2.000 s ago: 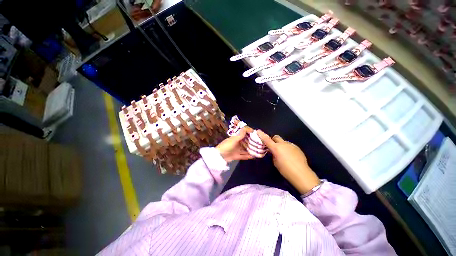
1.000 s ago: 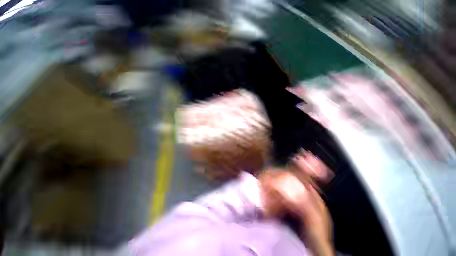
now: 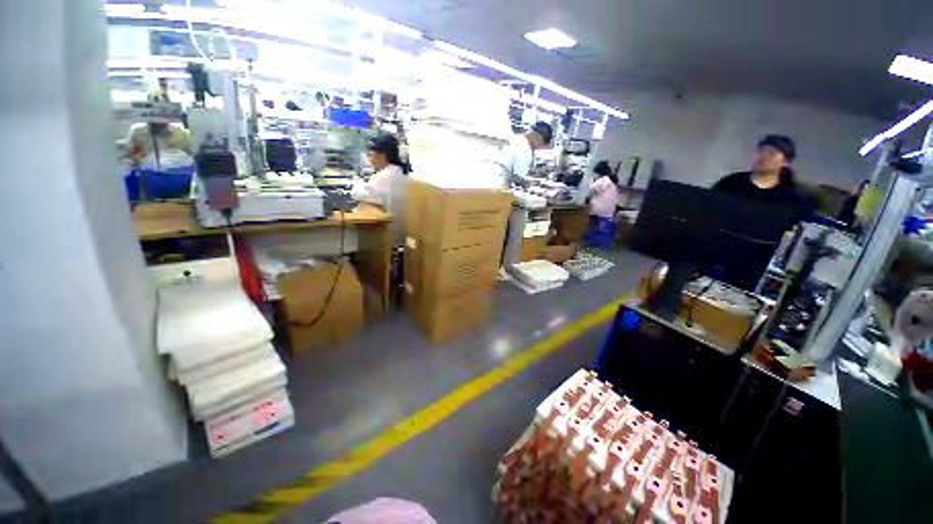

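The stack of loaded trays with brown straps point(image 3: 624, 450) lies nearest in front of me, at the bottom right of centre. Its top white tray holds rows of brown-strap watches, and straps hang over its near side. Neither my left hand nor my right hand is in the picture. A small part of my pink sleeve or clothing point(image 3: 381, 512) shows at the bottom edge. The white tray of pink-strap watches is out of view.
A black cabinet point(image 3: 660, 374) stands behind the stack, with a dark monitor point(image 3: 706, 233) above. Part of the green mat point(image 3: 882, 450) shows right. Cardboard boxes point(image 3: 455, 261) and stacked white trays point(image 3: 220, 353) stand beyond the yellow floor line point(image 3: 440, 409). Several people are behind.
The view has swung up and left, from the watches and bench to the room. Both hands, earlier together at a bunch of pink straps, have left the picture.
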